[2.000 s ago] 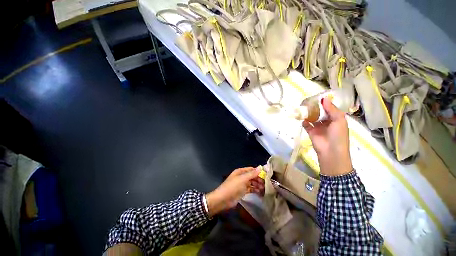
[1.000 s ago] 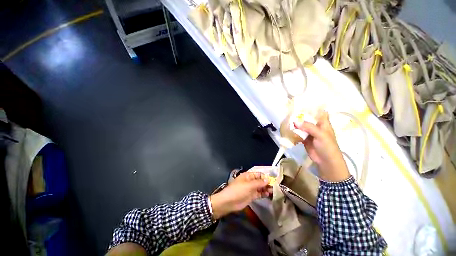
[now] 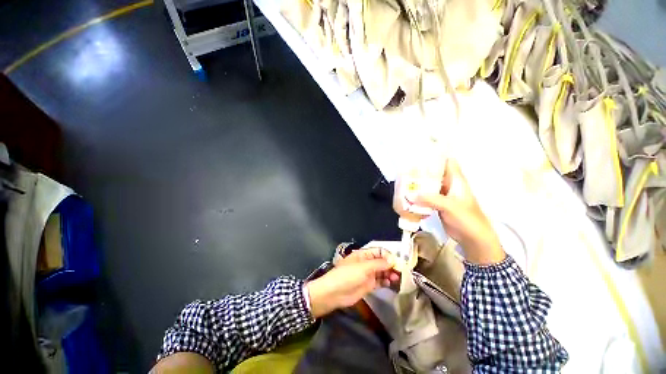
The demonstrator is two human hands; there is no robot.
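My right hand (image 3: 465,214) holds the glue bottle (image 3: 418,196) nozzle down, just above my left fingertips. The nozzle tip is at or very near the zipper end (image 3: 402,258); whether it touches is hard to tell. My left hand (image 3: 358,277) pinches the zipper end at the top corner of the beige handbag (image 3: 431,321). The bag lies on my lap against the table edge, partly hidden by my hands and sleeve. Its opening faces up to the right. Glare washes out the upper part of the bottle.
The white table (image 3: 511,182) runs from upper left to lower right. Heaped beige bags (image 3: 599,139) with yellow edges lie along its far side. A metal stand (image 3: 232,36) is on the dark floor at the top. A blue and grey bundle (image 3: 73,256) is at the left.
The bottle has gone from level above the table to tipped down, nozzle at my left fingertips. My left hand keeps its pinch. The view has shifted, with the bag pile now higher and further right.
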